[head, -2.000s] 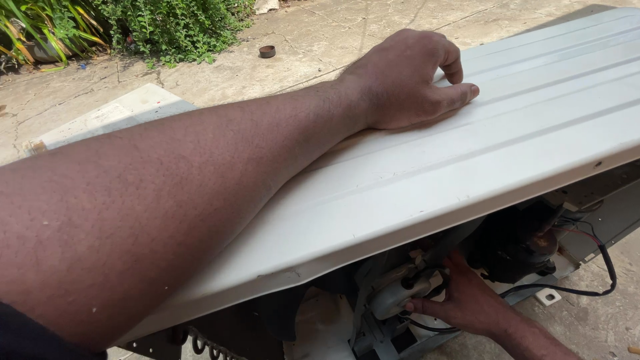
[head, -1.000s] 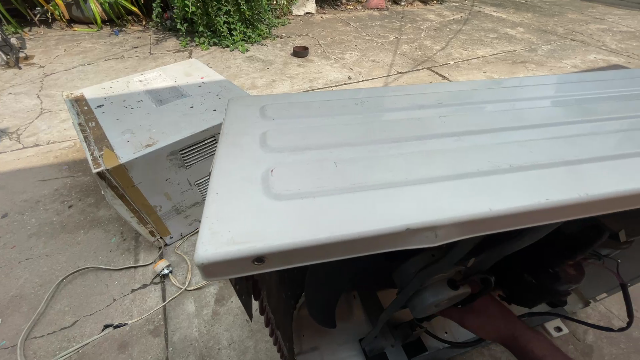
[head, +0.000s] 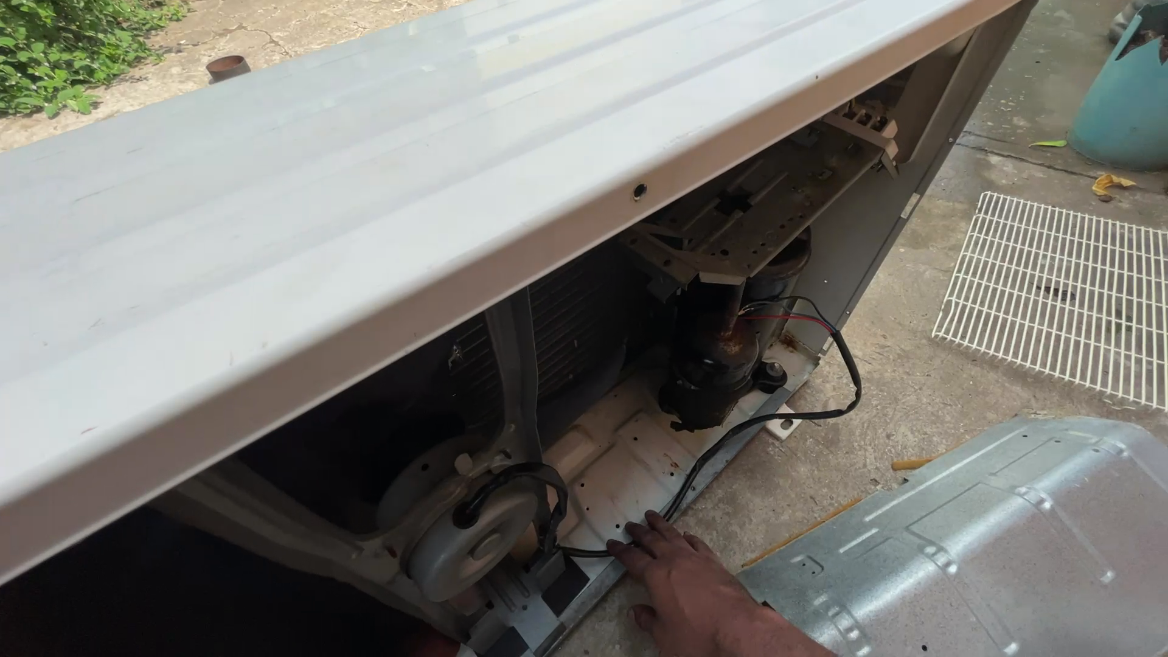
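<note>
An air conditioner's outdoor unit stands open at the side facing me, under its white metal top panel (head: 383, 228). Inside, a round fan motor (head: 474, 543) sits on a metal bracket (head: 516, 374), and a dark, rusty compressor (head: 712, 365) stands farther right. A black cable (head: 721, 447) runs from the compressor's wires along the base pan (head: 611, 456) toward the motor. My right hand (head: 680, 575) rests with spread fingers at the base pan's near edge, beside the cable; nothing shows gripped in it. My left hand cannot be made out; a bit of reddish skin or cloth shows at the bottom edge.
A galvanized sheet-metal panel (head: 985, 547) lies on the concrete at the lower right. Beyond it are a white wire grille (head: 1058, 292) and a broken teal container (head: 1122, 109). A small rusty can (head: 228, 67) and green plants (head: 64, 46) lie past the unit.
My left hand, on the top panel two seconds ago, is gone from there. My right hand has moved from beside the motor to the base pan's edge. The view has swung right.
</note>
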